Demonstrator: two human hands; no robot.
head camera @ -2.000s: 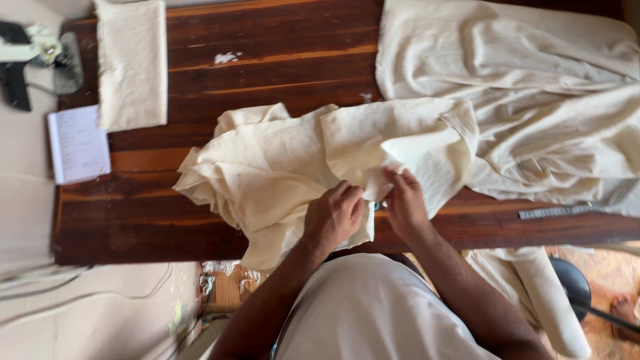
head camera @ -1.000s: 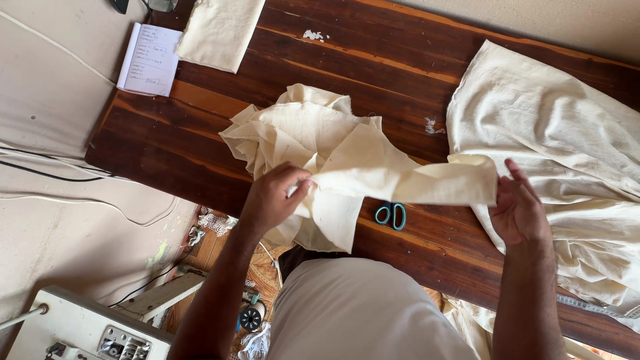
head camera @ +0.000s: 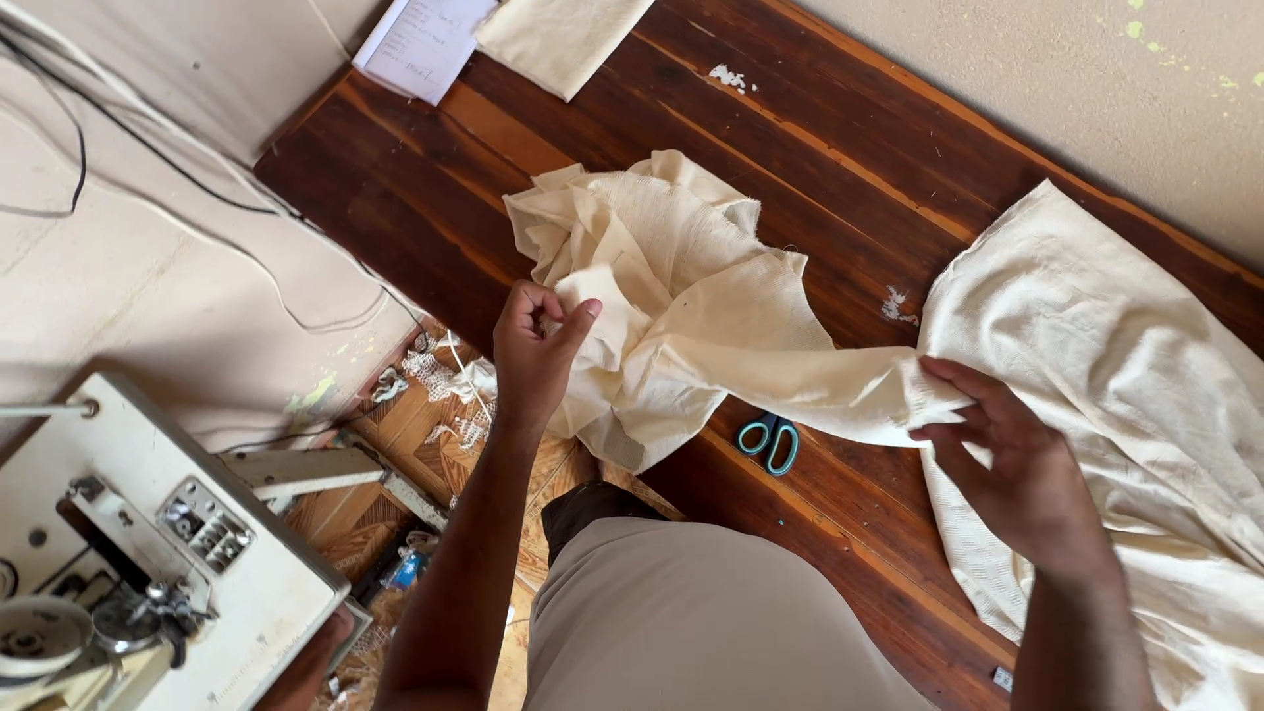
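A crumpled piece of cream fabric (head camera: 691, 247) lies bunched on the dark wooden table, part of it over the front edge. My left hand (head camera: 538, 346) pinches a raised fold at its left side between thumb and curled fingers. At the right, my right hand (head camera: 997, 444) grips the end of a long strip of the same fabric between thumb and fingers, so the strip stretches between both hands. Scissors with teal-rimmed handles (head camera: 768, 441) lie just below the strip, their blades hidden. A larger cream cloth (head camera: 1116, 395) is spread to the right, partly behind my right hand.
A folded cream cloth (head camera: 563, 39) and a paper with handwriting (head camera: 420, 44) lie at the table's far left. White scraps (head camera: 731, 77) dot the wood. A sewing machine (head camera: 148, 553) stands lower left. Cables (head camera: 197, 168) run along the wall; netting scraps (head camera: 459, 390) litter the floor.
Two seconds ago my hands were close together at the fabric's front; now they are wide apart with a strip between them. The scissors have come into clear sight. The view has turned toward the left.
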